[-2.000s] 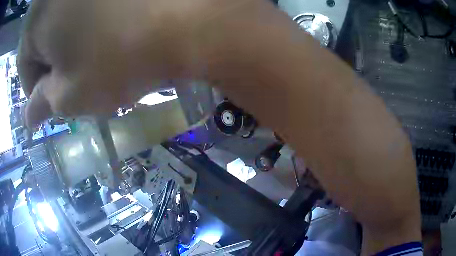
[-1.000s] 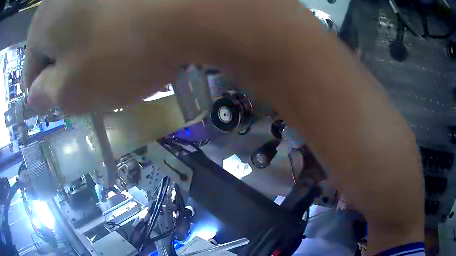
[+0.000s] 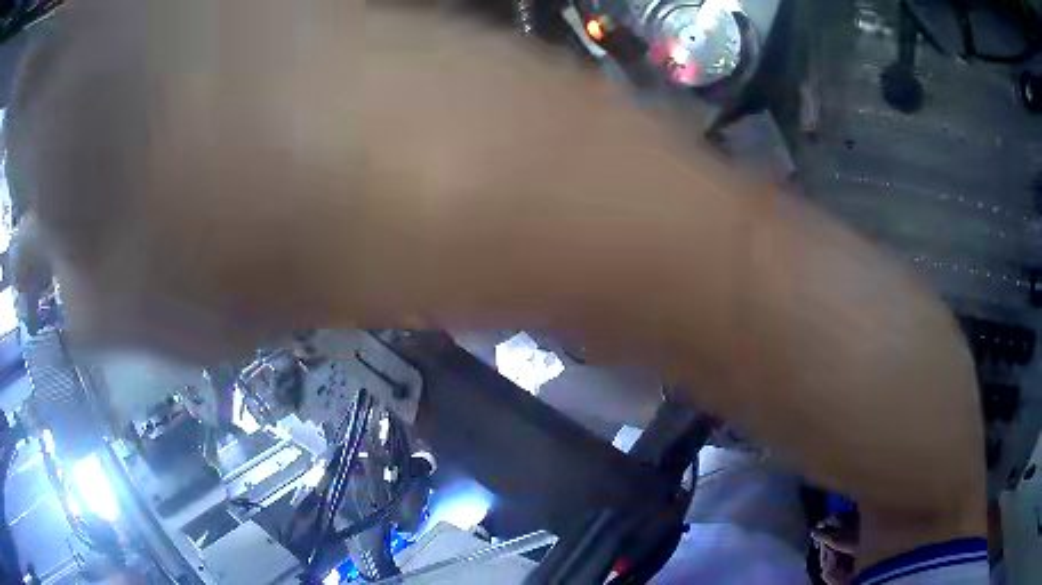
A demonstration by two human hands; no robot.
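Observation:
My right forearm crosses the view from the striped sleeve at the lower right to the upper left. My right hand (image 3: 137,194) is large, blurred and close to the camera. Its fingers, at the left edge, are too blurred to show what they touch or hold. Behind and below it are the machine's grey bracket plate (image 3: 363,371) and dark cables (image 3: 343,480). A pale, blurred translucent part (image 3: 149,383) shows just under the hand. My left hand cannot be made out.
A dark machine arm (image 3: 514,429) runs diagonally below my forearm. A shiny round fixture (image 3: 699,43) with red light is at the top. A perforated plate (image 3: 926,183) is at the right. Bright lamps (image 3: 94,486) glow lower left. Small fingers (image 3: 836,546), owner unclear, show beside my sleeve.
My right hand and forearm have come lower in the view, now covering the yellowish barrel and dark rollers. More of the round fixture shows at the top, with red light.

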